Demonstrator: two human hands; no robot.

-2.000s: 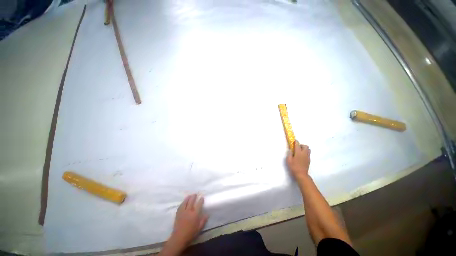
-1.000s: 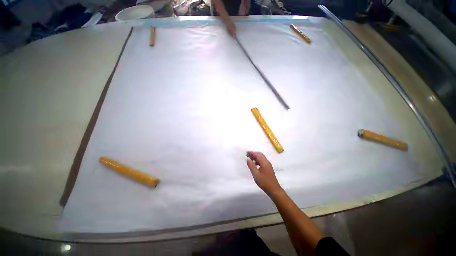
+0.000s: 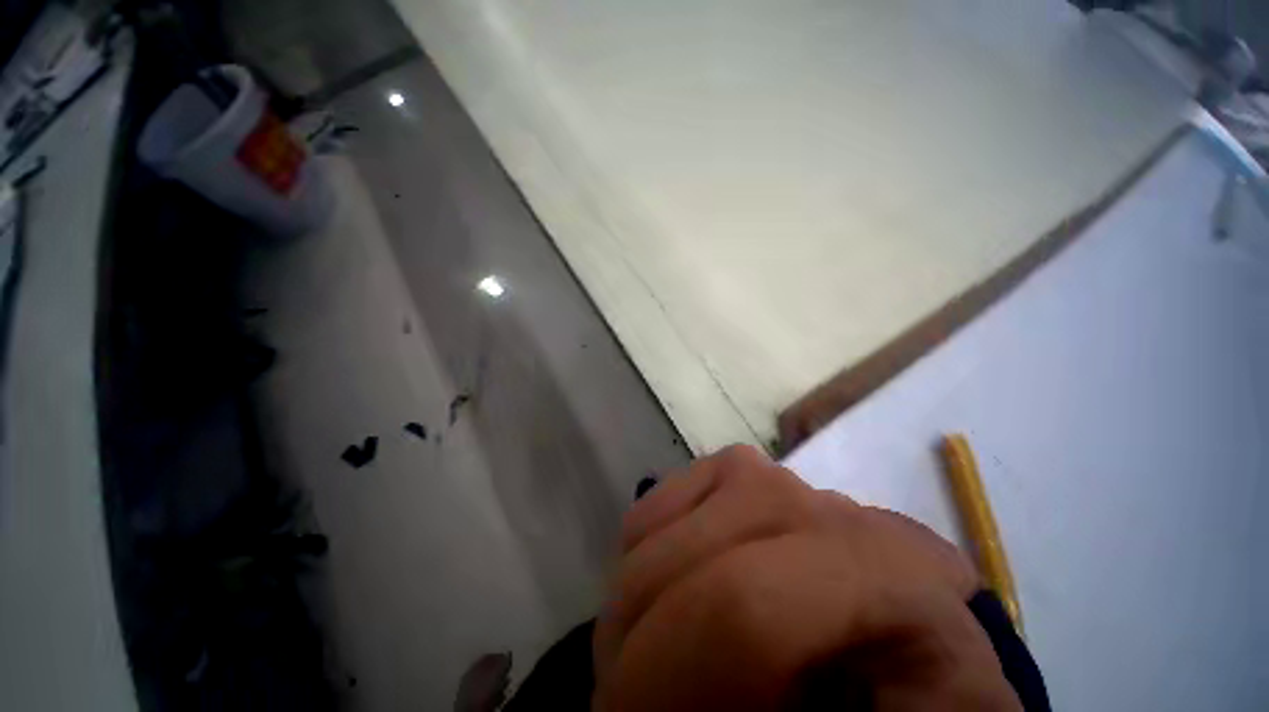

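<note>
White paper (image 3: 1113, 417) lies on the table over brown cloth, whose edge (image 3: 960, 309) shows along the paper's side. A yellow cloth weight (image 3: 983, 529) lies on the paper. My right hand (image 3: 779, 584) is large, blurred and close to the camera, over the paper's near corner and the table edge, with its fingers curled. A small dark spot shows by its fingertips; whether it holds anything is unclear. A small skin-coloured part at the bottom edge looks like my left hand (image 3: 483, 682), mostly cut off.
A cream table surface (image 3: 779, 167) extends beyond the brown edge. A white bucket with a red-yellow label (image 3: 237, 153) stands on the grey floor (image 3: 529, 403) to the left, with dark scraps scattered around. Another table edge (image 3: 56, 417) runs along the far left.
The view has swung left to the table's edge and the floor. My right hand has come from over the paper to close before the camera. Most of the weights are out of view.
</note>
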